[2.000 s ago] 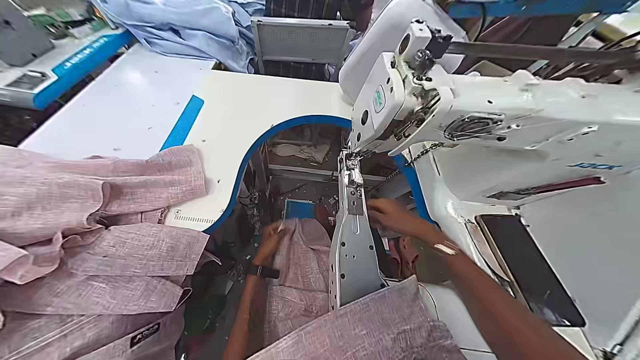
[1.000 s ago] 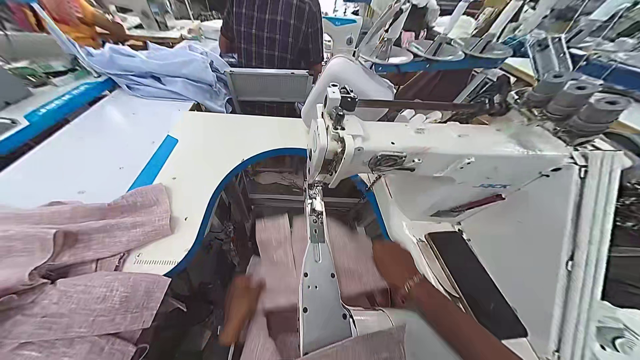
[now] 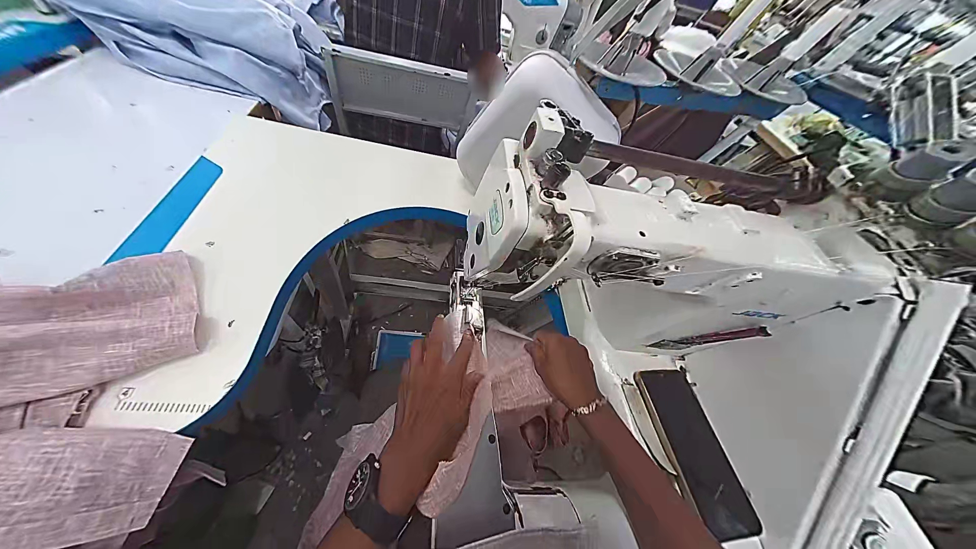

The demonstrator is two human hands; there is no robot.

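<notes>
Pinkish linen-like fabric (image 3: 461,465) is draped over the narrow arm bed (image 3: 484,488) of a Jack sewing machine (image 3: 564,206). With fingers spread, my left hand (image 3: 438,381) lies flat on the fabric, its fingertips just in front of the presser foot (image 3: 467,297). A dark watch (image 3: 370,488) is on that wrist. To the right of the bed, my right hand (image 3: 563,366) pinches the fabric's edge between thumb and fingers; a bracelet circles its wrist. The fabric under my left palm is hidden.
More pink fabric pieces (image 3: 91,328) lie on the white table (image 3: 267,175) at left. A dark phone-like slab (image 3: 694,450) rests right of my right forearm. Light-blue cloth (image 3: 221,53) lies at the back, near a person in a checked garment (image 3: 404,30). Thread stands are at upper right.
My hands have come closer to the presser foot. The left one, lower and left of the bed one second ago, is now on the fabric over it.
</notes>
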